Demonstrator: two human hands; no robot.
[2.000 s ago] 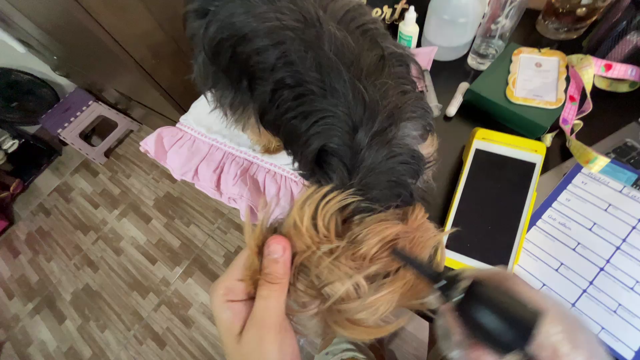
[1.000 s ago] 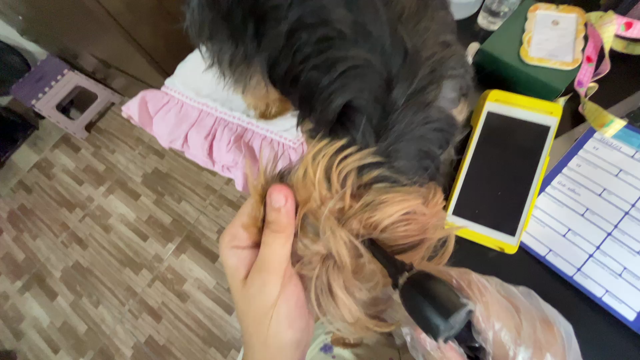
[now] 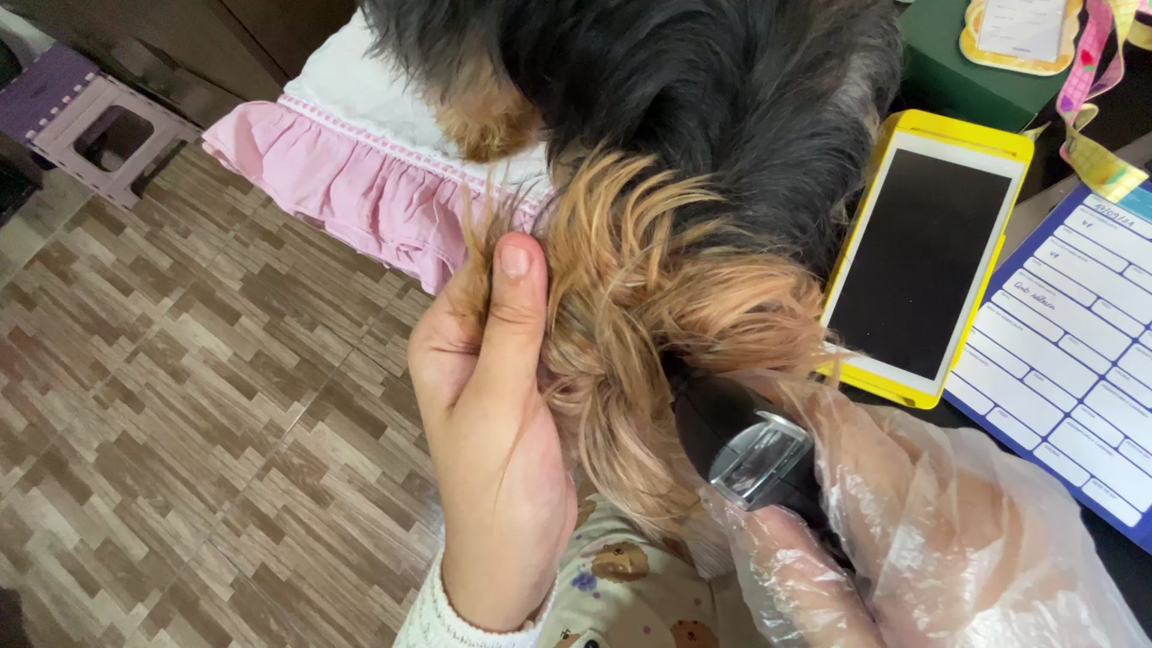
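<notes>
A long-haired dog [image 3: 693, 81] with a black coat and tan fur on its head lies across the middle, head toward me. My left hand [image 3: 495, 387] pinches a lock of its tan hair [image 3: 481, 234] between thumb and fingers. In a clear plastic glove, my right hand [image 3: 900, 504] grips a black handheld device [image 3: 751, 441], perhaps an otoscope. The tip of the device goes into the tan fur [image 3: 630, 333] and is hidden there. The dog's face cannot be made out.
Under the dog is a white cloth [image 3: 351, 81] with a pink ruffle [image 3: 351, 180]. To the right lie a phone in a yellow case [image 3: 931, 252], a blue-edged form [image 3: 1080, 360], a green box [image 3: 963, 76] and a ribbon [image 3: 1093, 81]. A folding stool [image 3: 108, 126] stands on the floor at left.
The device's tip, seen over the fur two seconds ago, is now hidden in it, and my gloved hand is further under the head. My left hand keeps its pinch. The view has moved closer.
</notes>
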